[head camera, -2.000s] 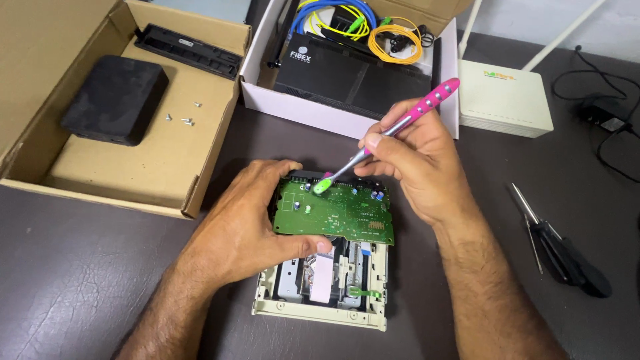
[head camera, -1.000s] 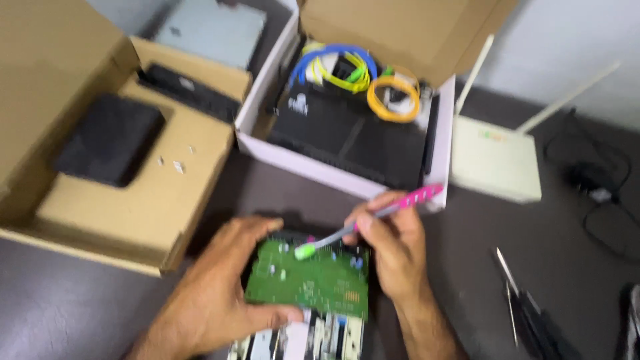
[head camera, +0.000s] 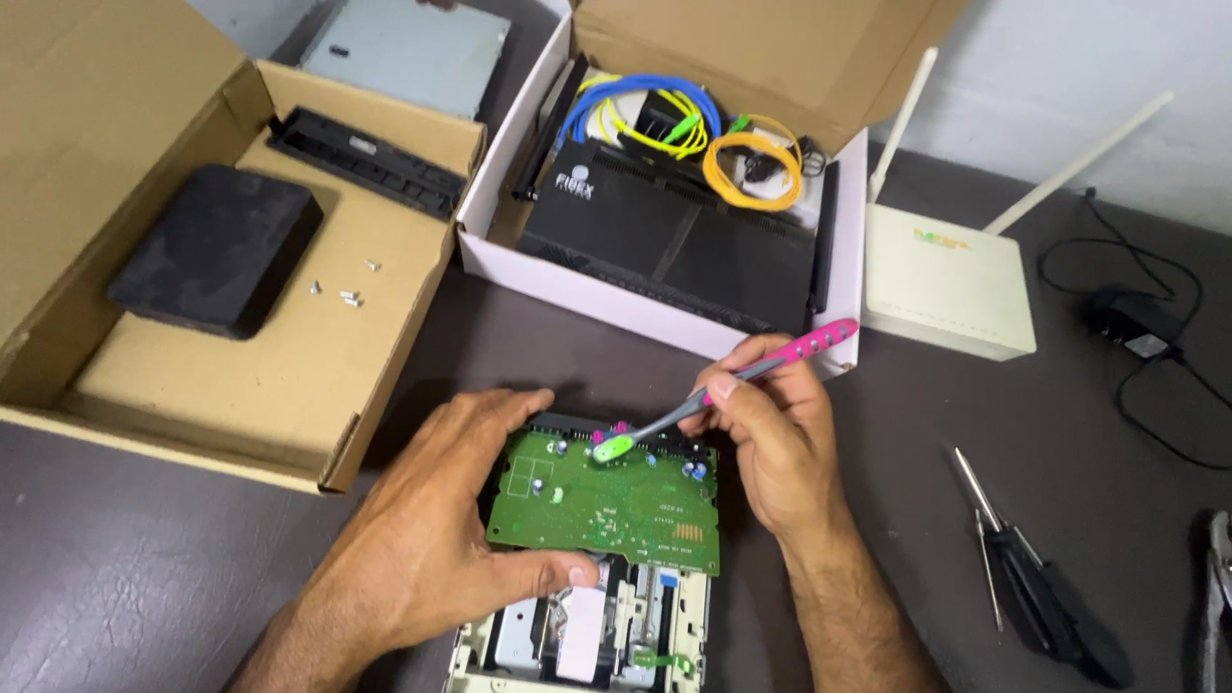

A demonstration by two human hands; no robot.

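My right hand [head camera: 770,433] grips a pink and grey toothbrush [head camera: 741,376] by its handle. The green and white brush head rests on or just over the upper part of a green circuit board [head camera: 606,510]; contact cannot be told for certain. Small capacitors and a row of black connectors sit along the board's far edge. My left hand [head camera: 452,529] holds the optical drive and its board from the left side, the thumb across the board's near edge. Below the board shows the drive's open cream frame [head camera: 698,616], with a white ribbon cable [head camera: 582,635] in its middle.
At left, a cardboard box [head camera: 337,423] holds a black case [head camera: 221,250], a black bezel [head camera: 366,159] and several screws [head camera: 350,298]. Behind lie a metal cover [head camera: 414,53] and a box [head camera: 587,298] with a black router [head camera: 664,241] and cables. At right are a white router [head camera: 948,279], power adapter [head camera: 1131,322] and screwdrivers [head camera: 1030,577].
The view has shifted somewhat, showing more of the metal cover at the back. The toothbrush remains in my right hand at the far part of the board, and my left hand keeps its hold.
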